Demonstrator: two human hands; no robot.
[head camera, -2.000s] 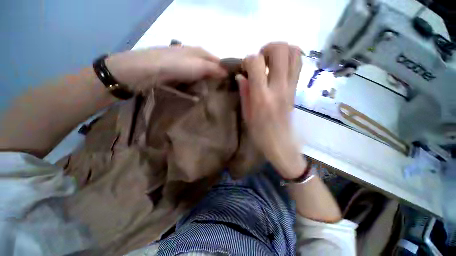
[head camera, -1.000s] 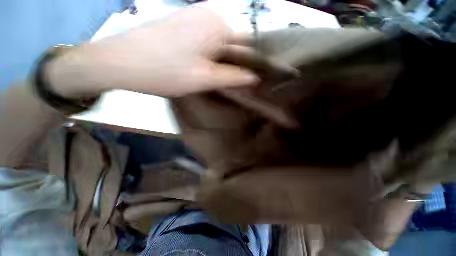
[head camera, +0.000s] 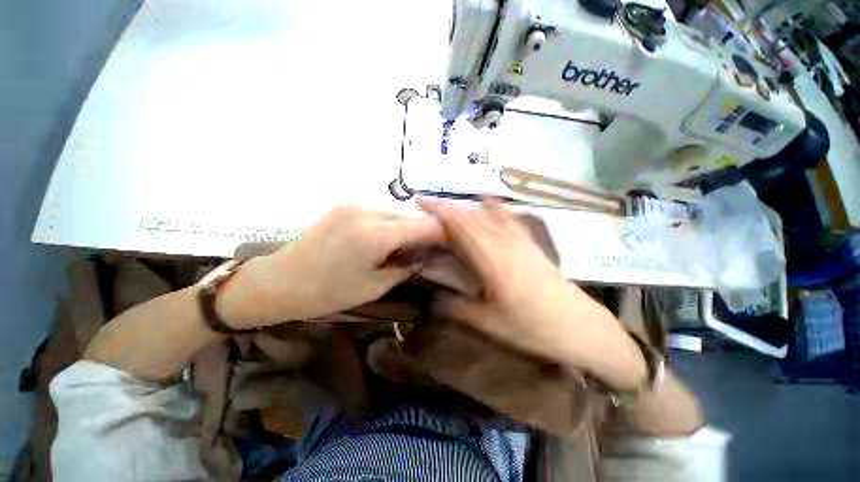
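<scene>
A bunched brown garment piece lies over my lap and up against the front edge of the white machine table. My left hand grips its upper edge, fingers bent, a little left of the needle area. My right hand is on the same cloth, slightly blurred, its fingertips close to my left fingers. The held edge is mostly hidden under my fingers. A small pale bit shows on the brown cloth below my hands.
The white "brother" sewing machine stands beyond my hands, its needle area lit violet. A long tan slotted strip lies right of the needle. A crumpled clear plastic bag is at the table's right end. More brown cloth hangs at left.
The garment, lifted and spread to the right a second ago, is now lower and bunched at the table edge. My hands have come together on it. The view has turned toward the machine.
</scene>
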